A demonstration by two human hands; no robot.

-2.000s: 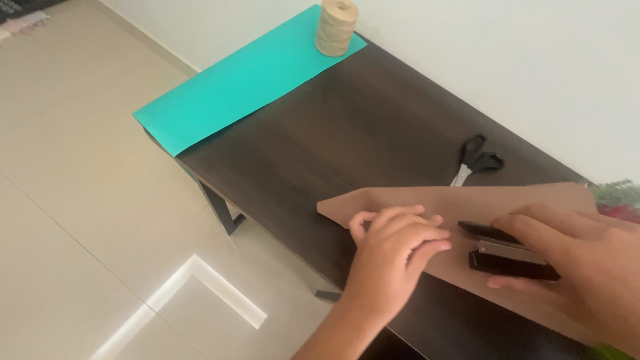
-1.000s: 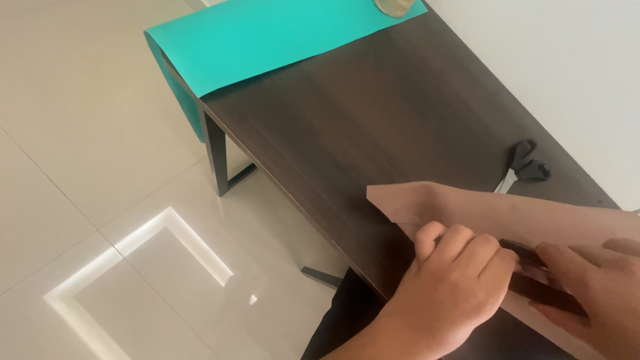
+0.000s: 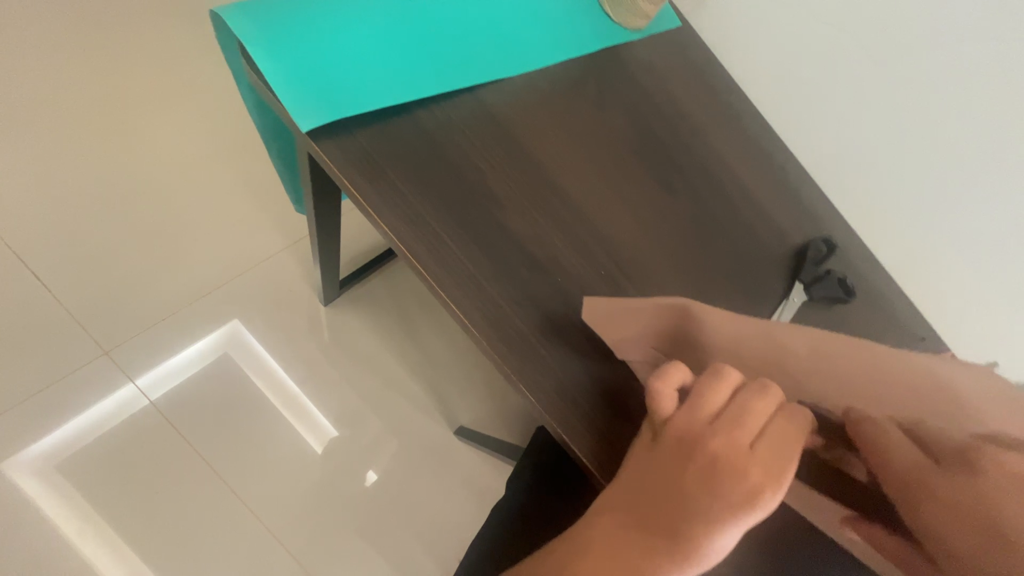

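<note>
A sheet of brown kraft paper [image 3: 768, 344], folded into a long wrap, lies across the near right part of the dark wooden table. My left hand [image 3: 712, 456] holds its near edge, fingers curled over the paper. My right hand [image 3: 944, 488], at the lower right, grips a black stapler [image 3: 848, 472] that sits at the same edge, close to my left fingertips. Fingers and blur hide much of the stapler. Scissors [image 3: 812, 280] with black handles lie just behind the paper, their blade tips out of sight.
Turquoise paper [image 3: 448, 56] covers the far end of the table [image 3: 544, 184] and hangs over its edge. The base of a twine spool [image 3: 632, 10] rests on it. A white wall runs along the right side. A black table leg [image 3: 324, 232] stands on the tiled floor.
My left hand and the stapler in my right hand have come together at the paper's near edge; two seconds ago a gap lay between them. The view has shifted.
</note>
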